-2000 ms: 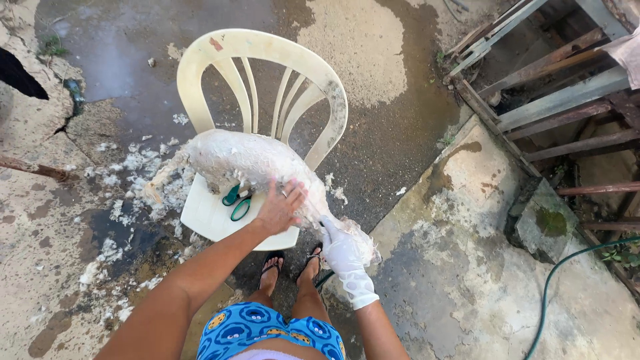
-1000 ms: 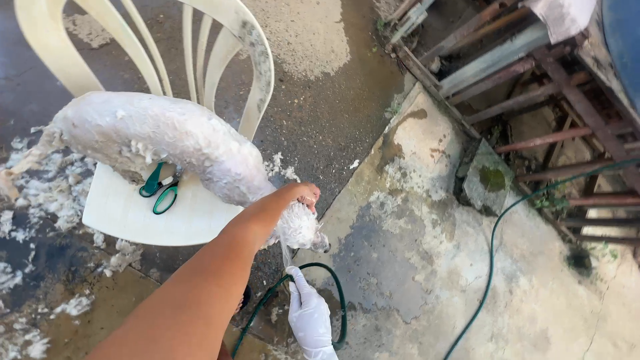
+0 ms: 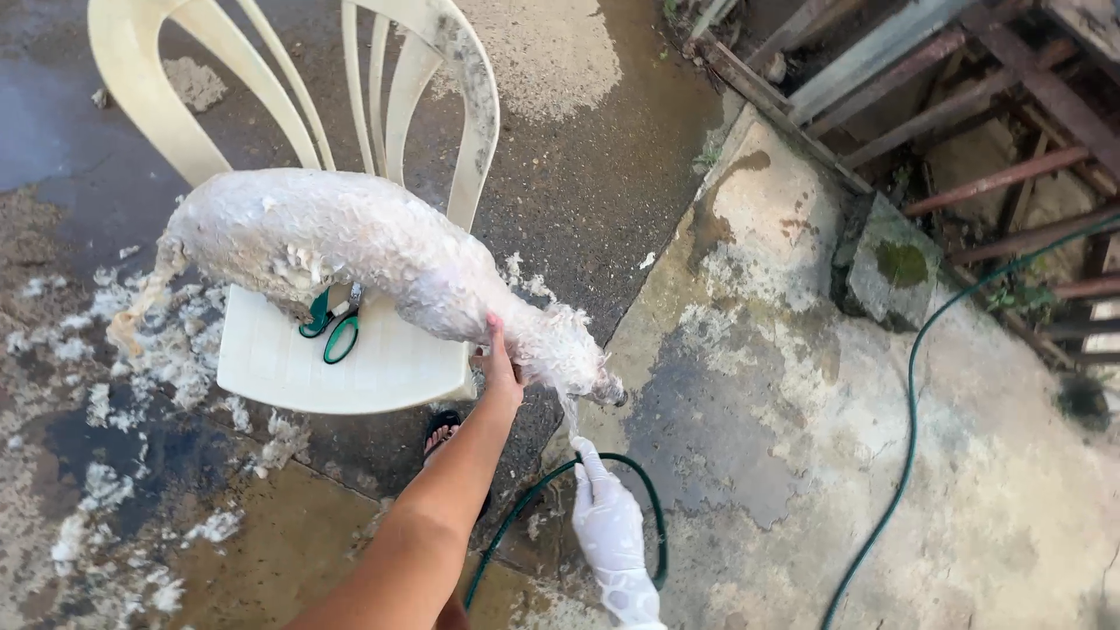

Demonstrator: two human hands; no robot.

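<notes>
A dog (image 3: 324, 227) with wet, soapy-looking white fur stands along the seat of a cream plastic chair (image 3: 350, 385), its head beyond the seat's right side. My bare left hand (image 3: 500, 363) grips the dog under the neck, thumb up on its near side. My right hand (image 3: 595, 499), in a white glove, is below the dog's head; its fingertips pinch a thin wet strand that hangs from the head, apparently the ear or its hair. Scissors with green handles (image 3: 341, 337) lie on the seat beneath the dog's belly, their blades partly hidden.
Clumps of cut white fur (image 3: 188, 354) litter the wet concrete at the left. A green hose (image 3: 912, 394) runs down the right side, and a hose loop lies behind my gloved hand. A stone block (image 3: 888, 262) sits beside a wooden and metal frame (image 3: 927, 96) at the upper right.
My left hand has moved from the dog's side to its head, then back to its neck. My gloved right hand has left the dog's neck and moved below its head. The view has moved closer.
</notes>
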